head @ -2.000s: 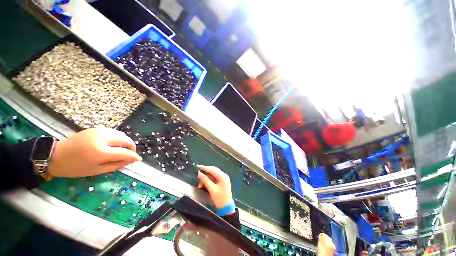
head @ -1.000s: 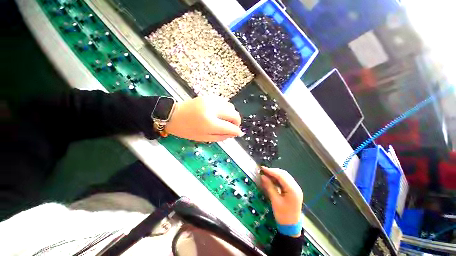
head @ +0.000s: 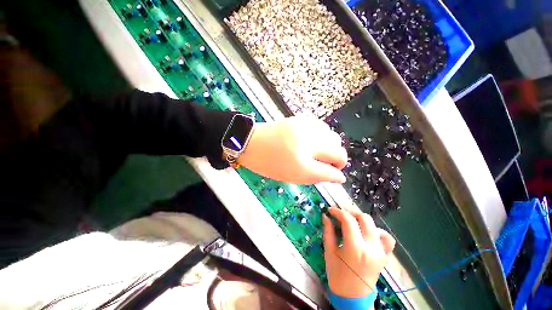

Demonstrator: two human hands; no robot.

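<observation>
My left hand, with a watch on its wrist, is over the rail edge beside a loose heap of black components. Its fingertips are together at the heap's edge; what is between them is hidden. My right hand, with a light blue wrist strap, is over the circuit boards. Its thumb and forefinger pinch a small black component just above the board. The green boards carry small parts and run diagonally in the conveyor rail.
A dark tray of pale components is beyond my left hand. A blue bin of black components, a black tray and another blue bin are on the white ledge. A blue cord crosses the bench at right.
The view has turned down towards the boards, so the trays and bins appear further up and right. My right hand has moved from beside the heap to over the boards. My left hand stays by the heap.
</observation>
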